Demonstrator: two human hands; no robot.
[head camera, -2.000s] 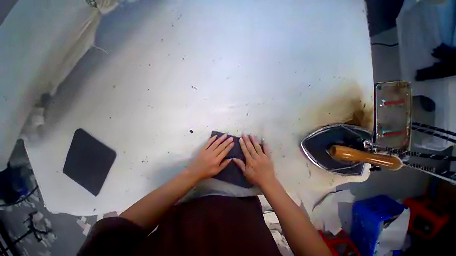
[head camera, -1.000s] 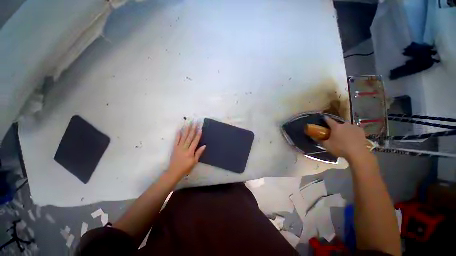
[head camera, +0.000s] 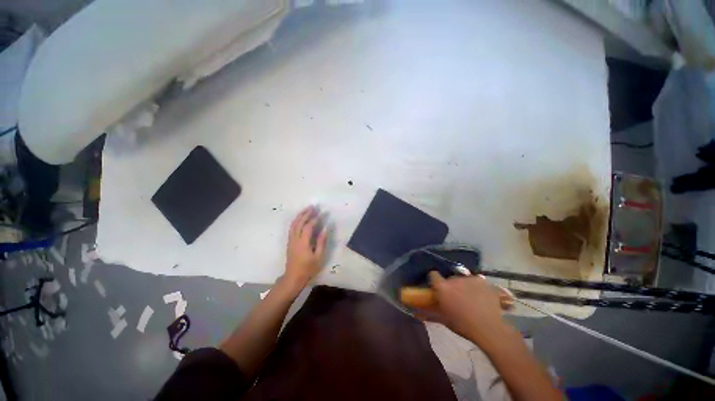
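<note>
A dark patch pocket piece (head camera: 396, 225) lies flat on the white pressing table in front of me. My right hand (head camera: 464, 301) grips the orange-brown handle of the steam iron (head camera: 427, 270). The iron is slightly blurred, at the piece's lower right edge; whether it rests on the piece or hovers I cannot tell. My left hand (head camera: 308, 241) is on the cloth left of the piece, apart from it, empty, fingers slightly curled. A second dark piece (head camera: 197, 194) lies flat farther left.
The pressing table (head camera: 470, 102) has a brown scorch stain at right. The iron rest (head camera: 636, 227) is at its right edge. Flecked cords (head camera: 596, 291) and a pale tube run right from the iron. A long white padded form (head camera: 149, 66) spans the upper left. Paper scraps lie on the floor.
My right hand left the piece, took hold of the iron and brought it left to the piece's lower right. My left hand moved off the piece to its left. The view has shifted.
</note>
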